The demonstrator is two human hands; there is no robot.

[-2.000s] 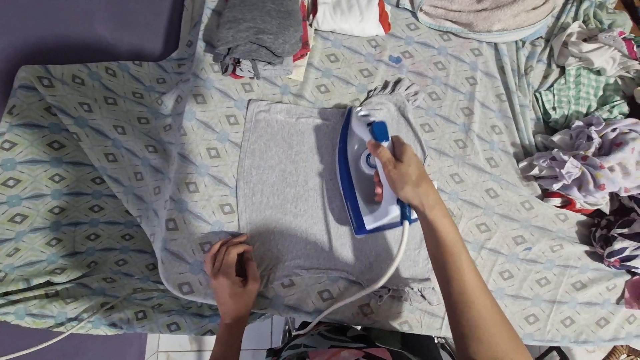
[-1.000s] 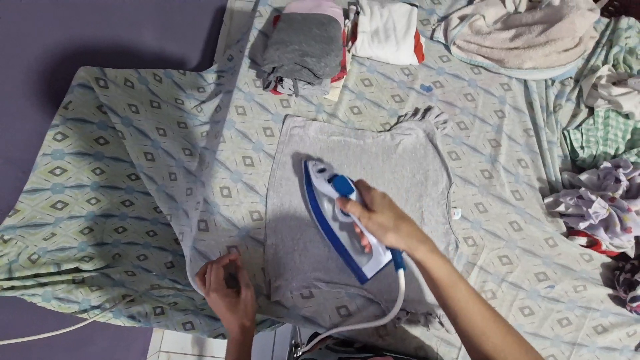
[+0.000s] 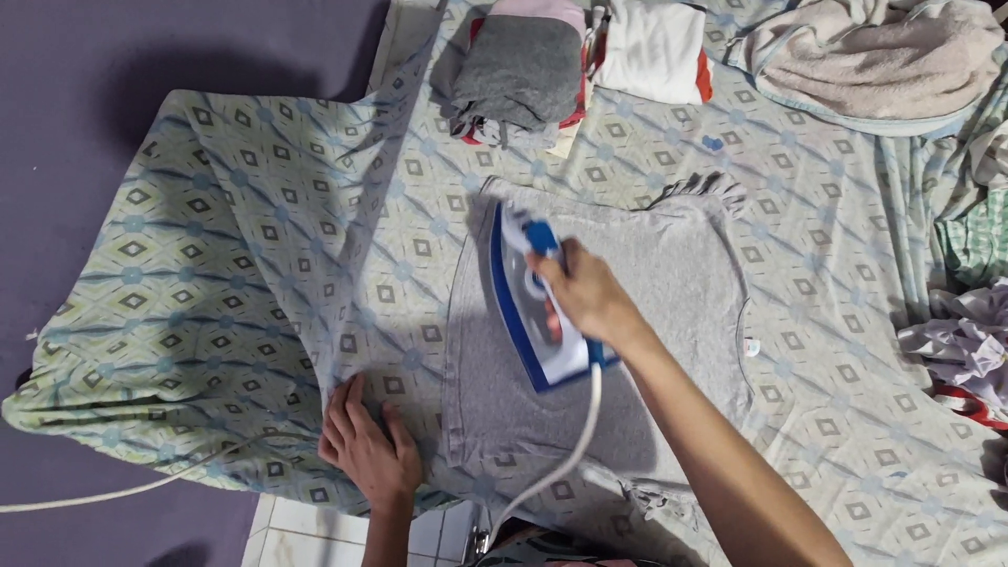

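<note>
A light grey shirt (image 3: pixel 669 283) with ruffled sleeve ends lies spread on a patterned sheet (image 3: pixel 386 228). My right hand (image 3: pixel 587 295) is closed around the handle of a blue and white electric iron (image 3: pixel 524 315), which rests over the left part of the shirt with its tip toward the shirt's upper left corner. From the iron's rear a white cord (image 3: pixel 579 453) runs down toward my body. My left hand (image 3: pixel 370 441) rests on the sheet to the left of the shirt, fingers slightly apart, holding nothing.
Folded clothes (image 3: pixel 520 67) are stacked at the top, beside a folded white garment (image 3: pixel 654 51). A beige towel (image 3: pixel 874 63) lies at the upper right, crumpled clothes (image 3: pixel 965 323) along the right edge. Another length of white cord (image 3: pixel 134 490) crosses the lower left. White floor tiles (image 3: pixel 303 547) show below.
My right hand has moved the iron leftward over the shirt, from its right half to its left part. My left hand has opened from a loose curl and lies flatter. The view has shifted.
</note>
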